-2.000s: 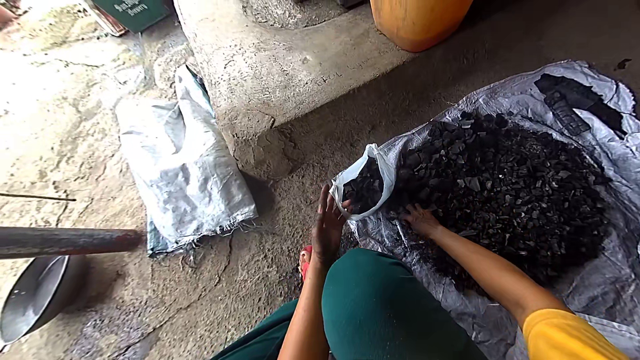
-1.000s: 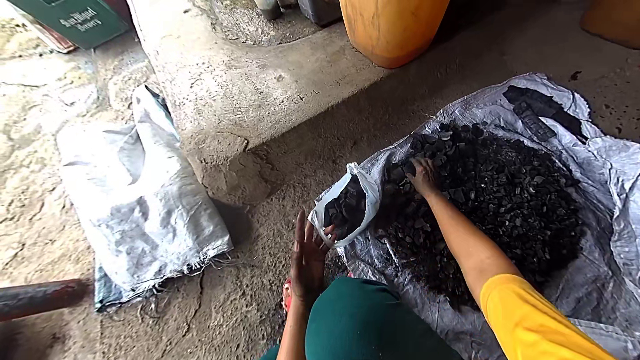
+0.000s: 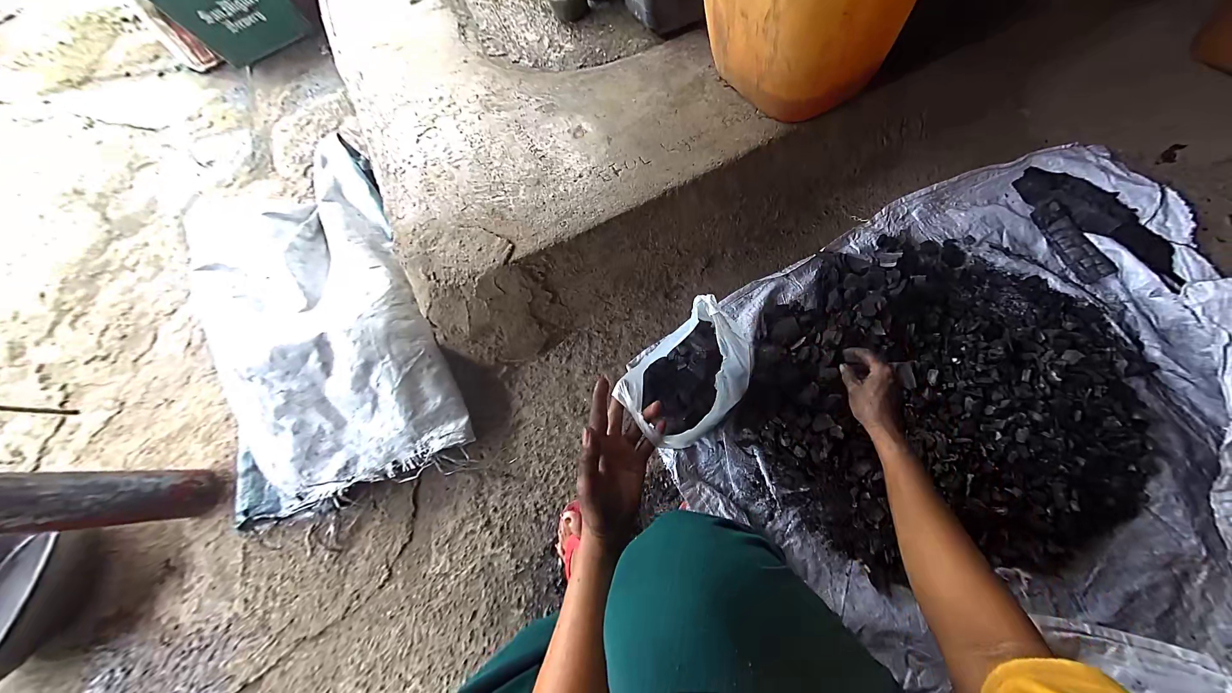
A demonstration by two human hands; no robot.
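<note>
A heap of black charcoal pieces (image 3: 1001, 385) lies on a spread woven plastic sheet (image 3: 1136, 577). At the heap's left edge stands a white plastic bag (image 3: 736, 361), its mouth held wide and charcoal inside. My left hand (image 3: 614, 467) is at the bag's near left rim, palm toward the bag, with fingertips at the rim. Over the upper left part of the heap is my right hand (image 3: 874, 390), its fingers curled downward among the pieces. Whether a piece is between those fingers cannot be made out.
A folded white woven sack (image 3: 327, 346) lies on the rough floor at left. Behind runs a raised concrete ledge (image 3: 577, 144) with an orange container (image 3: 808, 48). A metal basin (image 3: 24, 577) and a pole (image 3: 106, 499) are at lower left. Larger dark pieces (image 3: 1107, 221) lie on the sheet's far corner.
My right hand has moved from the heap's near left edge up onto its upper part, and its fingers are now more curled. My left hand stays at the bag's rim.
</note>
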